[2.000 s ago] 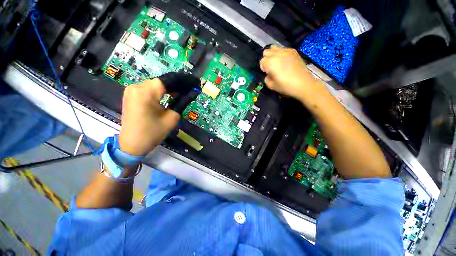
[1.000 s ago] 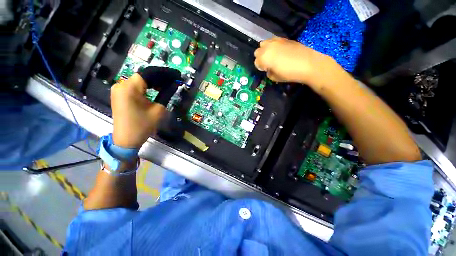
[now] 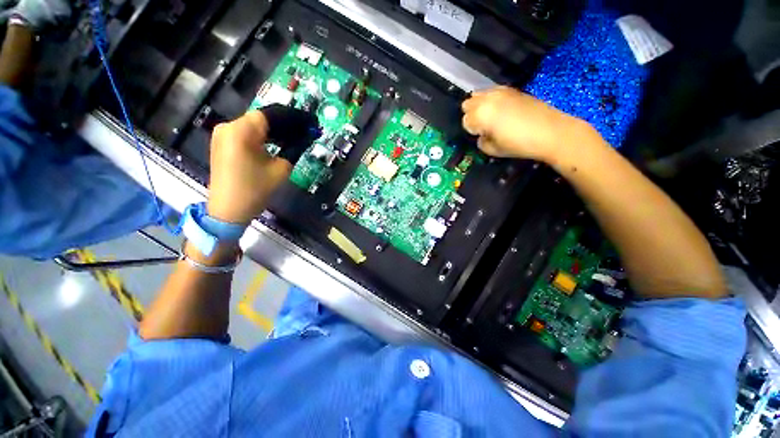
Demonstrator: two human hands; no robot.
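Observation:
A black carrier [image 3: 402, 295] holds two green circuit boards, a left one [image 3: 318, 175] and a middle one [image 3: 398, 210]. My left hand [image 3: 248, 167] is over the left board's lower left part, with a black shape at its fingers. I cannot tell whether that is finger covering or held parts. My right hand [image 3: 505, 124] is curled beside the middle board's upper right corner, palm down. Its fingertips and anything in them are hidden. A yellowish tape strip [image 3: 346, 245] lies on the carrier's near edge.
Another carrier with a green board [image 3: 573, 299] lies to the right, partly under my right forearm. Silver rails [image 3: 299, 265] run along the line. A bright blue heap [image 3: 590, 77] and a dark shiny heap [image 3: 744, 184] lie beyond. Another person's blue sleeve [image 3: 64, 192] is at left.
My left hand has gone from the middle board's left edge to the left board. My right hand stays near the middle board's upper right corner. The carriers sit slightly further right in view.

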